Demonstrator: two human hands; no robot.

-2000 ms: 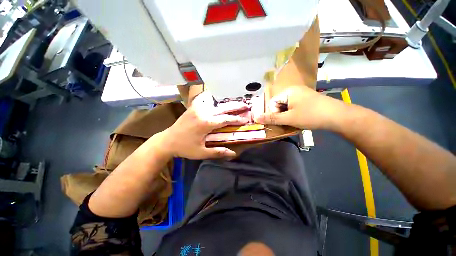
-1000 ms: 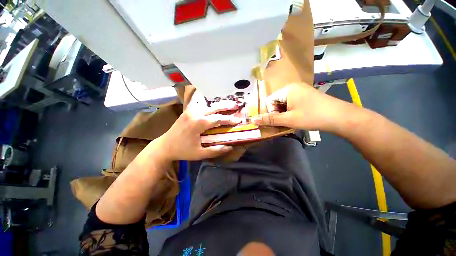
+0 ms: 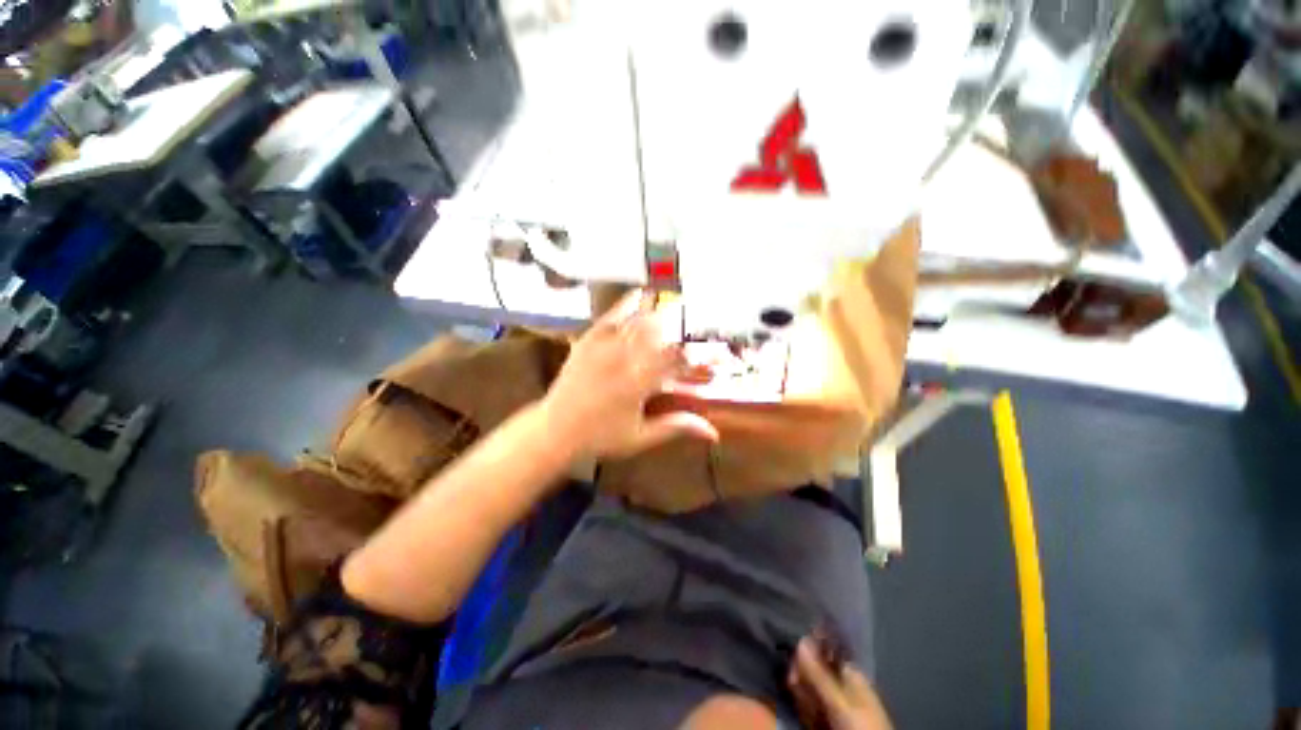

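The tan bag body lies under the white sewing machine head, its front part hanging over the table edge above my lap. A small white clamp frame sits on it below the head. My left hand rests flat at the frame's left side, thumb and fingers apart; its fingertips reach under the head. My right hand is low over my lap, blurred and cut off by the bottom edge. Something dark shows by its fingers, but I cannot tell if it is held.
Tan bags are heaped at the left over a blue crate. Brown leather pieces and straps lie on the white table at the right. A metal bracket stands right of my lap. A yellow floor line runs further right.
My right hand has left the frame and moved down to my lap. My left hand stays at the frame's left. The view has tilted up, and more of the bag's front shows.
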